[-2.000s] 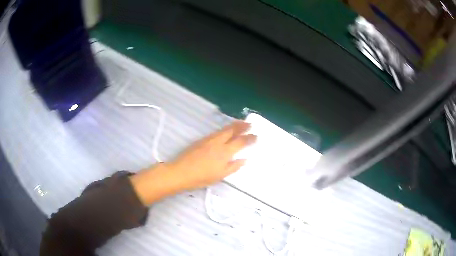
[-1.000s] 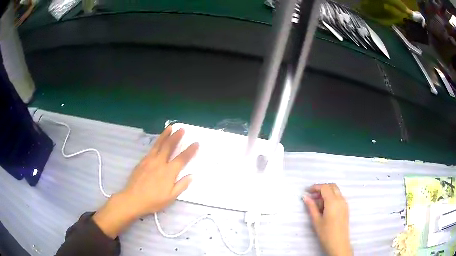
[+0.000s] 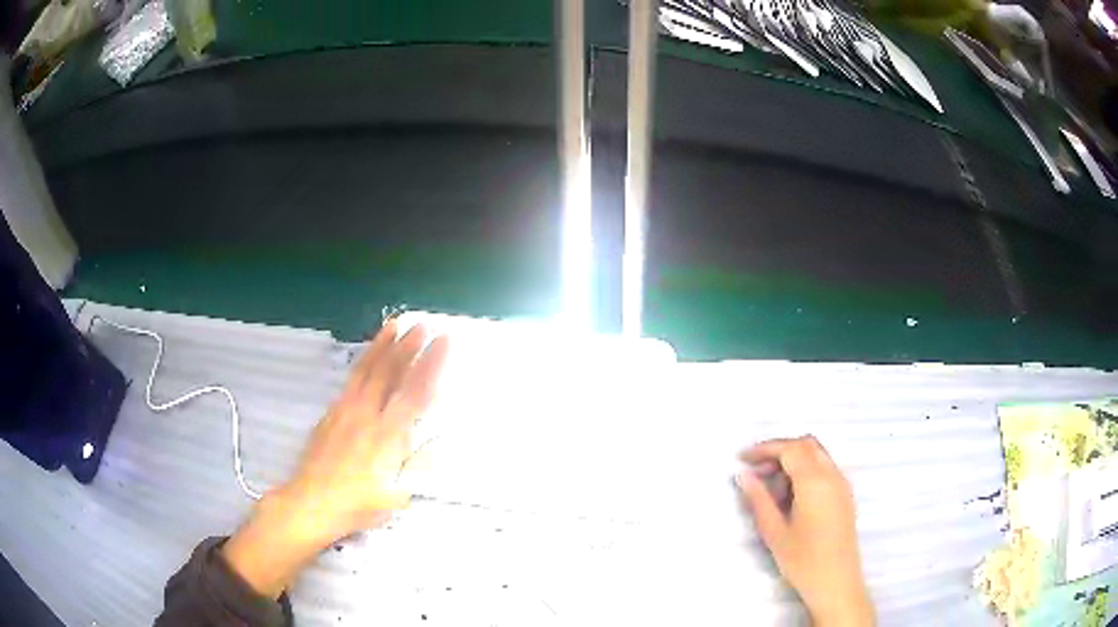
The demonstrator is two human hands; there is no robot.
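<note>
The white lamp base [image 3: 527, 416] lies flat on the bench, mostly washed out by bright glare. The silver lamp arm [image 3: 638, 159] rises from it as two upright bars, running out of the top of the picture. My left hand [image 3: 356, 429] lies with spread fingers on the base's left end, gripping nothing. My right hand [image 3: 803, 514] is on the bench to the right of the base, apart from it. Its thumb and index finger are curled close together; whether they pinch something small cannot be told. The glare hides the base's front edge and its plug.
A dark box-like device [image 3: 49, 367] stands at the left, with a thin white cord [image 3: 190, 394] nearby. A dark green conveyor [image 3: 368, 184] runs behind the bench and carries silver parts [image 3: 809, 37] at the back. A floral sheet [image 3: 1042, 490] lies at the right.
The view has turned and levelled. The lamp arm now looks upright, and the glare over the base and bench is much stronger. My left hand stays on the base; my right hand came into view and holds its place.
</note>
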